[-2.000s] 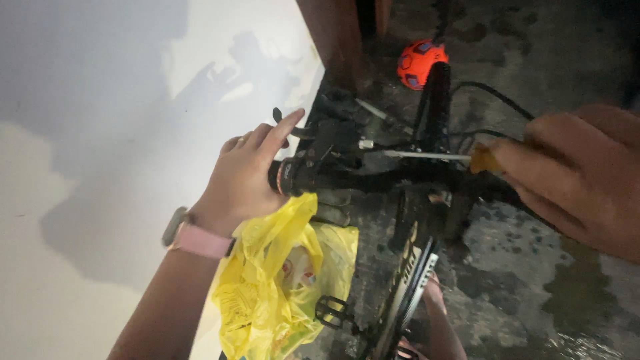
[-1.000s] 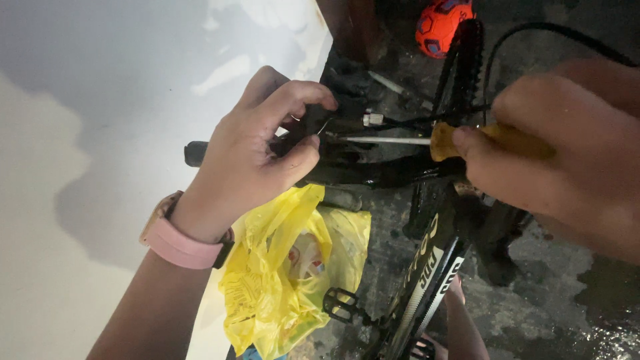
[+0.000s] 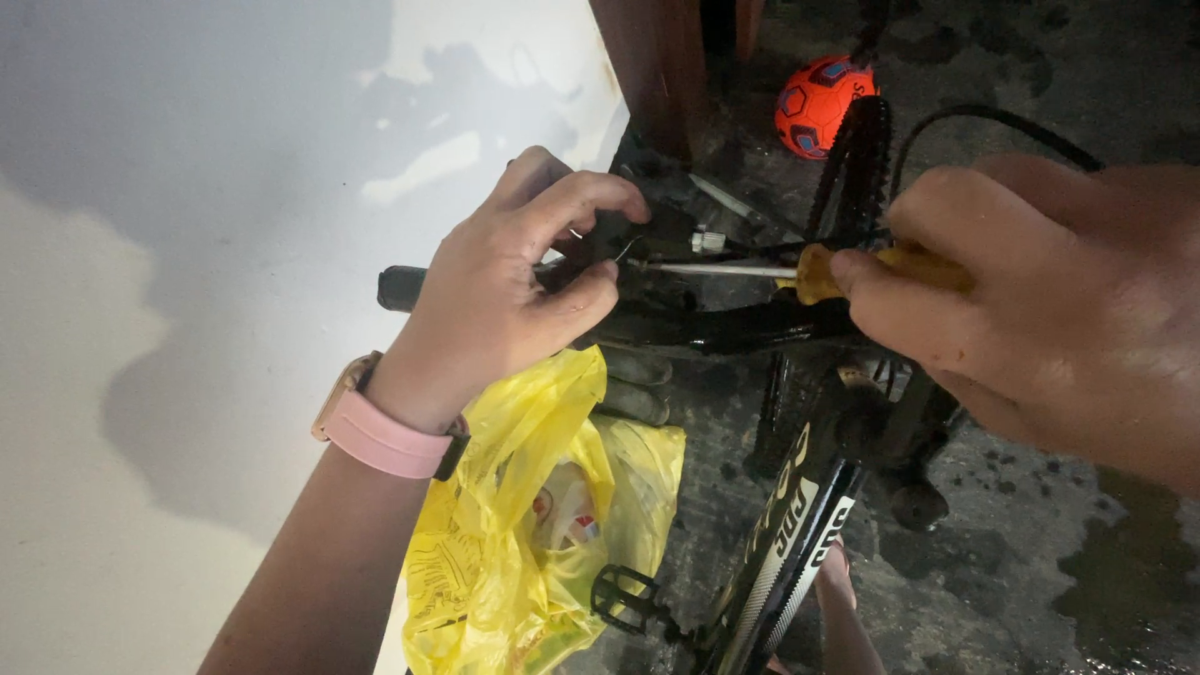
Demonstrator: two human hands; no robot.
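My right hand (image 3: 1022, 291) grips the yellow handle of a screwdriver (image 3: 731, 269), whose shaft points left to the dark lever clamp area on a bicycle handlebar (image 3: 712, 330). The tip lies close to my left thumb. My left hand (image 3: 525, 272) is curled around the dark brake lever part by the bar, thumb and forefinger on either side of it; a thin wire end shows between them. The rubber grip (image 3: 400, 288) sticks out left of this hand. A silvery cable adjuster (image 3: 708, 240) sits just above the screwdriver shaft. Fingers hide much of the lever.
Below the handlebar are the bicycle frame (image 3: 797, 553), a pedal (image 3: 623, 596) and a yellow plastic bag (image 3: 506, 525). An orange ball (image 3: 825, 108) lies behind the front tyre (image 3: 853, 159). A white wall (image 3: 187, 234) stands at left. A bare foot (image 3: 834, 572) is on the wet floor.
My left hand has gone from the handlebar grip to the brake lever part, its fingers curling. The screwdriver stays in my right hand, its tip near the lever part.
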